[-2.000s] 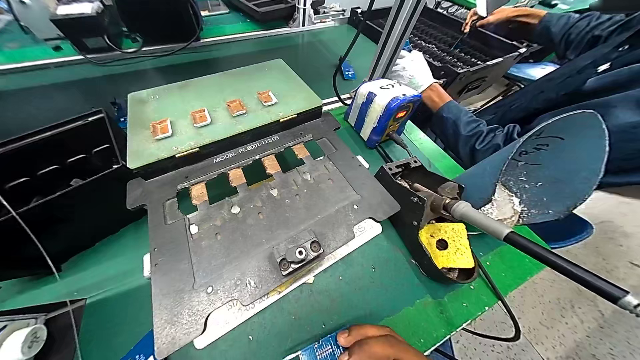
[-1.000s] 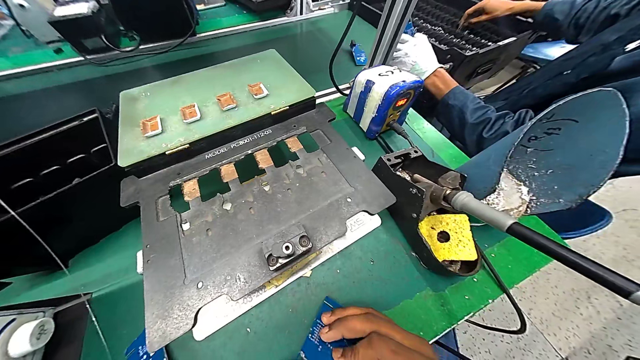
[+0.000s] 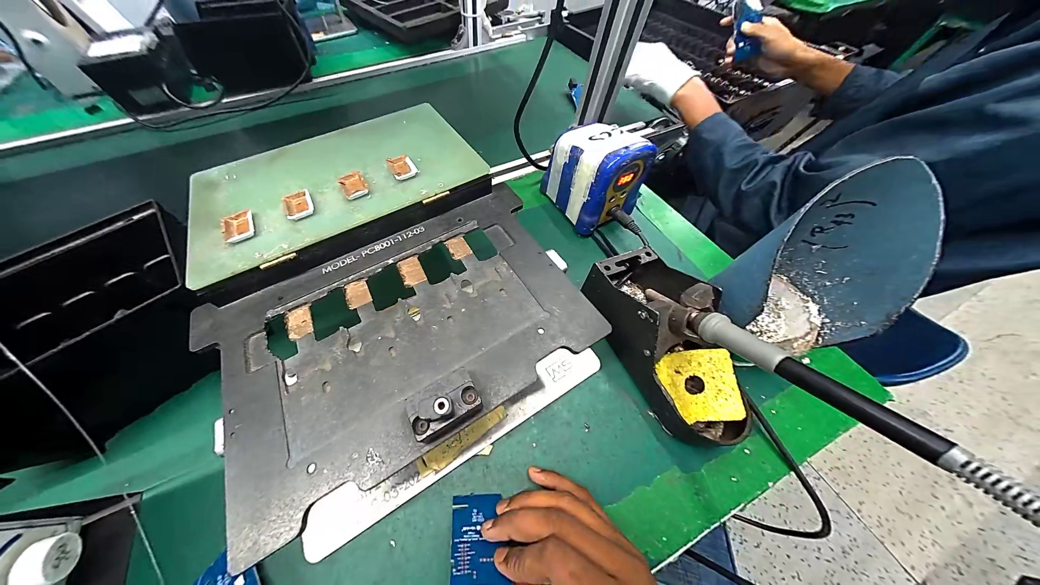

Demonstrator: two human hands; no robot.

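Note:
At the lower middle, my right hand holds a blue printed circuit board by its right side, low over the green mat. My left hand is not in view. Just beyond the board lies a dark metal fixture plate with a row of cut-outs and a small clamp block. Its hinged pale green lid is folded back and bears several copper-coloured pads. Part of another blue board shows at the bottom left edge.
A soldering iron rests in its stand with a yellow sponge. Behind are a blue soldering station and a curved scrap scoop. Black trays stand left. A co-worker's gloved hand and bare hand are at upper right.
My right hand and the blue board show more fully at the bottom, and the board is turned more upright in the view. The co-worker's bare hand now holds a blue item.

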